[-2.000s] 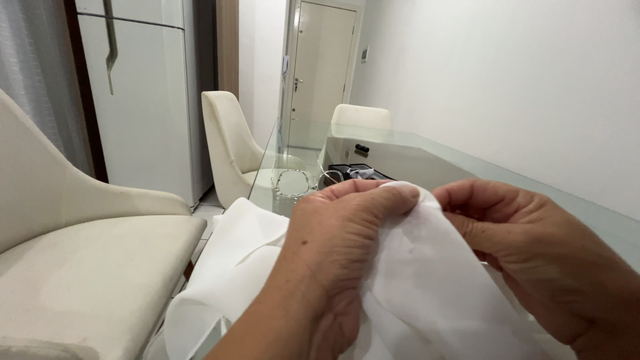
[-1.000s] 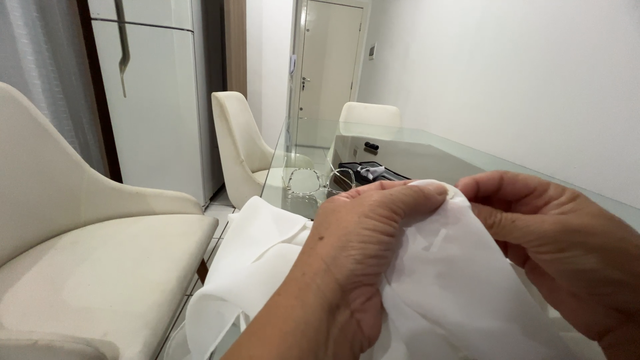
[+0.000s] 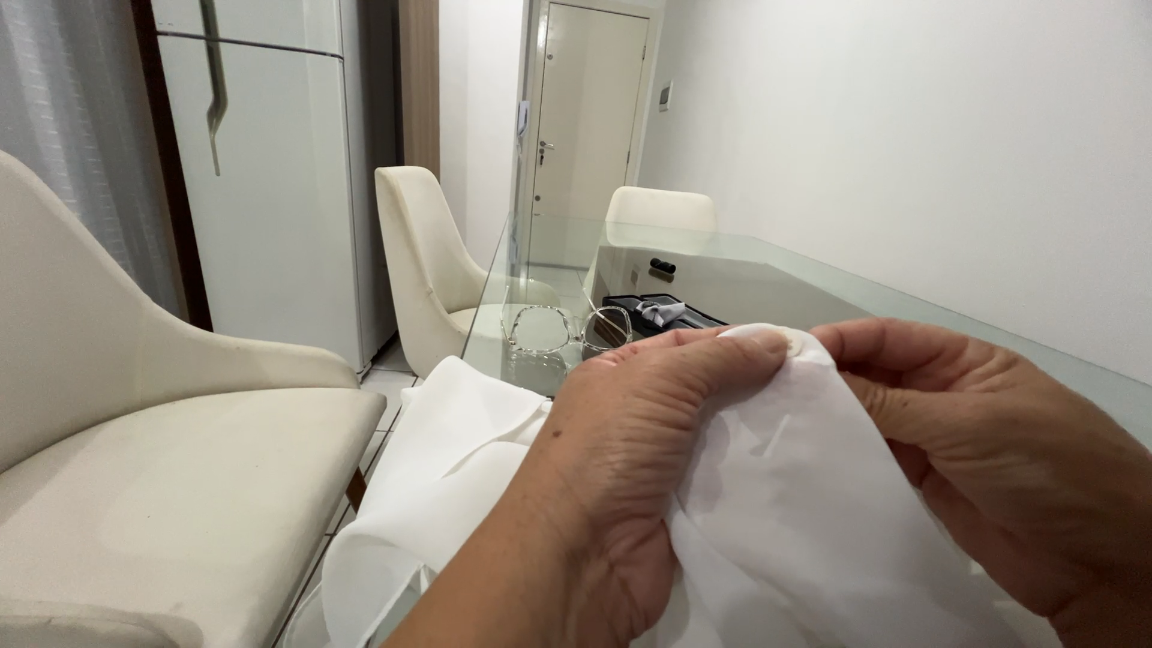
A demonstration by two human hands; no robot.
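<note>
White fabric hangs from my hands and spreads over the near part of the glass table. My left hand pinches its upper edge, the thumb pressing beside a small pale button. Just to the right, my right hand has its fingers closed at the same edge, partly behind the cloth; its fingertips are hidden. A short slit, like a buttonhole, shows in the fabric below the button. More of the white cloth lies in folds left of my left forearm.
Clear-framed eyeglasses lie on the glass table beyond my left hand. Behind them are an open black case with a grey cloth and a small black object. Cream chairs stand left and at the far end.
Both hands stay at the fabric's upper edge. The pale button shows more plainly beside my left thumb now. The view has shifted slightly.
</note>
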